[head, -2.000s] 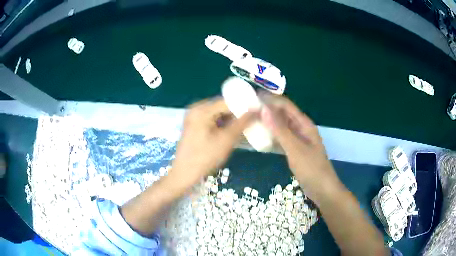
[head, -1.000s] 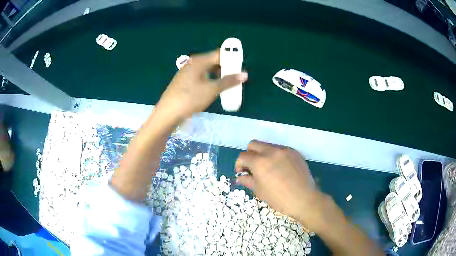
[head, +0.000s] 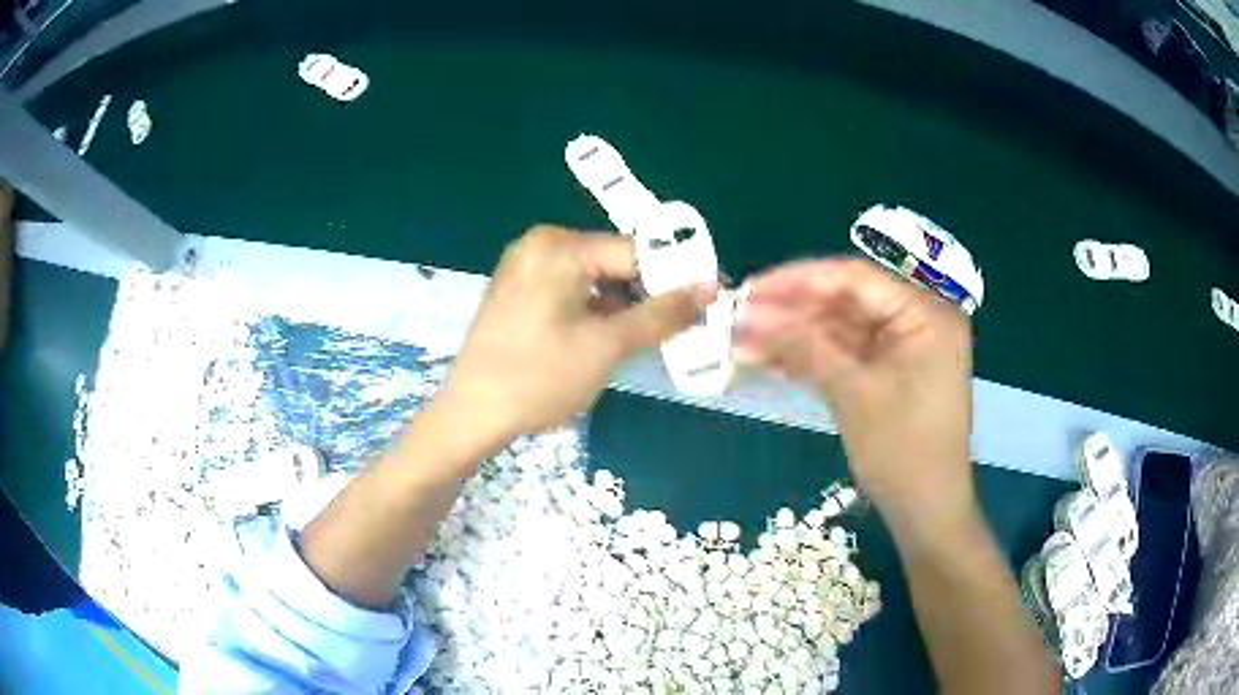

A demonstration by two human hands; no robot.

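My left hand [head: 550,333] holds a white oval car base [head: 684,258] with dark slots, between thumb and fingers, over the belt edge rail. My right hand [head: 863,333] is just right of the base, its fingertips at a small white piece [head: 738,296] against the base's side; the fingers are blurred. A heap of small cream-white inserts [head: 666,584] lies on the green worktop below the hands. Another white base [head: 607,177] lies on the belt behind the held one, partly covered by it.
The green conveyor belt [head: 462,149] carries scattered bases and a printed car body [head: 917,255]. A clear plastic bag [head: 340,387] and many small white parts lie at left. Stacked bases [head: 1083,564], a black phone [head: 1151,559] and a filled parts bag [head: 1213,584] stand at right.
My right hand has risen from the insert heap to the held base. My left hand has brought the base slightly down and right. The printed car body has moved right on the belt.
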